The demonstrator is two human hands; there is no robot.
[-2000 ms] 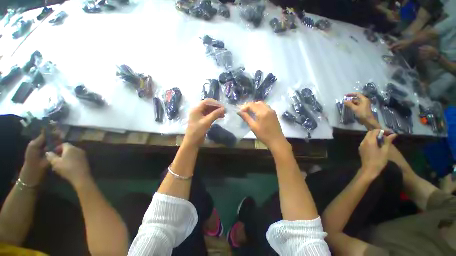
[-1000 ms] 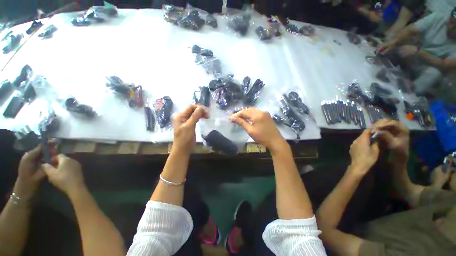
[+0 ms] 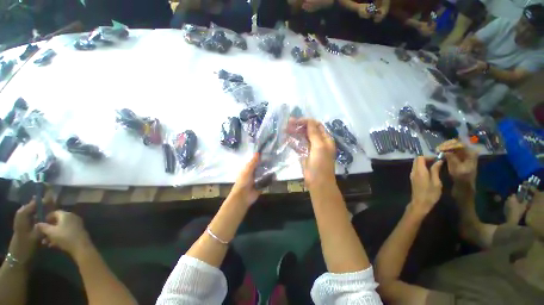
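Note:
A crinkled clear plastic bag (image 3: 275,138) is held up between my two hands over the near edge of the table. My left hand (image 3: 246,179) holds its lower left side. My right hand (image 3: 317,149) holds its right side, with the fingers seen partly through the shiny film. Something dark shows at the bag's lower end; whether it is inside or behind the film I cannot tell. Black parts in film (image 3: 231,131) lie on the sheeting just left of the bag, and more (image 3: 343,142) lie just right of it.
White sheeting (image 3: 179,77) covers the table, with a wooden edge (image 3: 149,194) below. Packed pouches (image 3: 186,148) lie left. Slim black sticks (image 3: 396,140) lie in a row at right, near a blue bag (image 3: 519,146). Neighbours' hands work on both sides; other people sit across.
My hands were pinching a thin clear edge above a hanging dark item. Now the clear bag stands up, spread between them, and my left hand is lower. The view has shifted, showing more across the table.

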